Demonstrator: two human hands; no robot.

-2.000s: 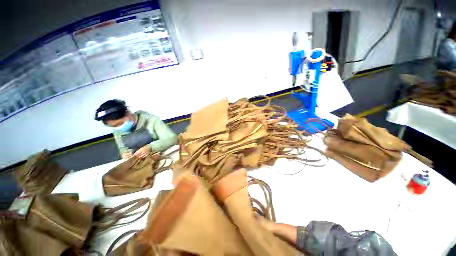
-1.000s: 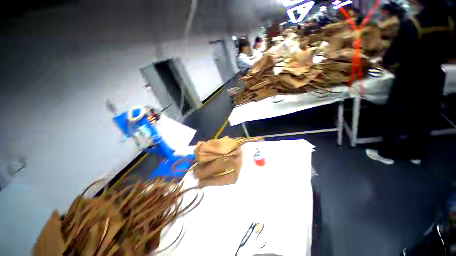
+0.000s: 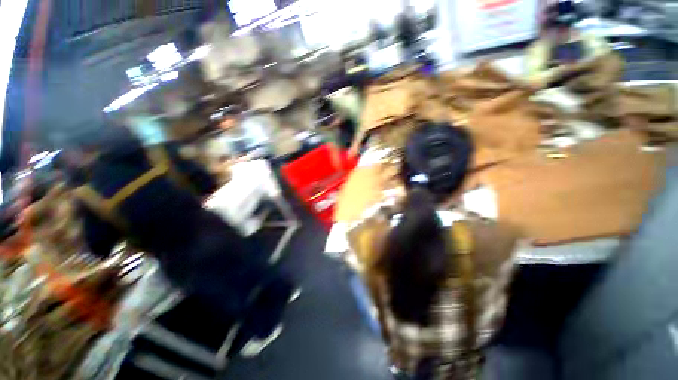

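Neither of my hands shows in the picture, which is strongly blurred. A person (image 3: 424, 274) with dark tied-back hair and a checked top is nearest in front of me, seen from behind. Beyond that person, flat tan-brown material (image 3: 580, 185) is spread on a table with a white cover (image 3: 572, 251). More brown pieces (image 3: 394, 104) are piled further back on it. Whether they are bags or cut panels, I cannot tell.
A person (image 3: 178, 215) in dark clothes with yellow straps stands at the left by a white-topped table. A brown heap (image 3: 44, 326) fills the lower left. A red crate (image 3: 320, 174) is between the tables. Another person (image 3: 572, 59) is at the upper right. Dark floor (image 3: 320, 319) lies between.
My view has swung right, away from the wall, blue stand and white table. My right arm and the brown bags seen two seconds ago are out of view. The person in dark clothes now appears at the left.
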